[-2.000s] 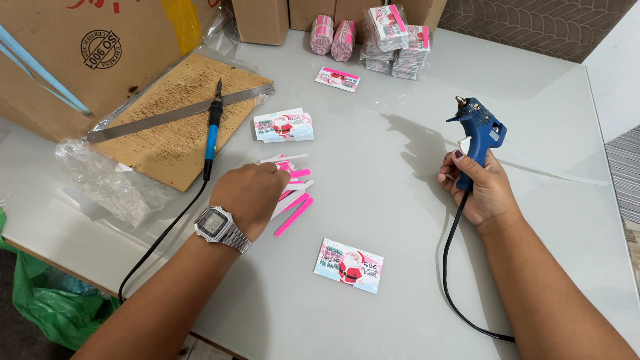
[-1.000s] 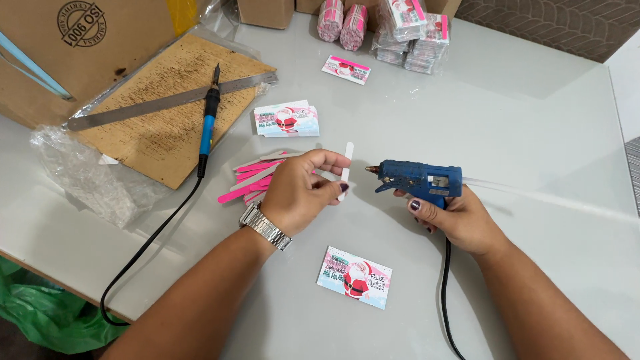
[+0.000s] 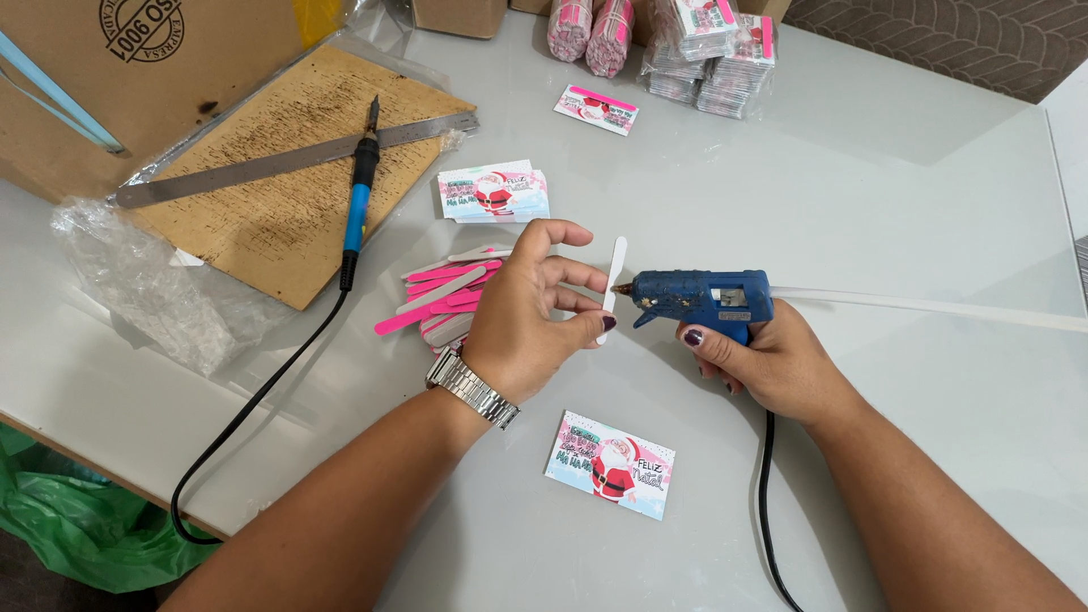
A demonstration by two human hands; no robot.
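Note:
Between the thumb and fingers of my left hand (image 3: 544, 310) a small nail file (image 3: 616, 280) stands upright, its pale side toward the right. My right hand (image 3: 765, 357) grips a blue hot glue gun (image 3: 705, 297), whose nozzle meets or nearly meets the file's middle; a long glue stick (image 3: 918, 310) runs out of its back. Under and beside my left hand lies a pile of pink and grey nail files (image 3: 433, 297). A single Santa card (image 3: 610, 465) lies nearer me, and a stack of such cards (image 3: 493, 194) lies beyond the pile.
At the left a soldering iron (image 3: 360, 195) and a steel ruler (image 3: 297, 159) rest on a scorched board (image 3: 289, 221), beside crumpled clear plastic (image 3: 144, 280). Farther back are a card with a pink file (image 3: 597, 110), file bundles (image 3: 610, 38) and bagged cards (image 3: 735, 68). The gun's black cord (image 3: 765, 510) hangs toward me.
My left hand has taken a file from the pile, where it was two seconds ago. My right hand has brought the glue gun leftward and turned its nozzle to that file.

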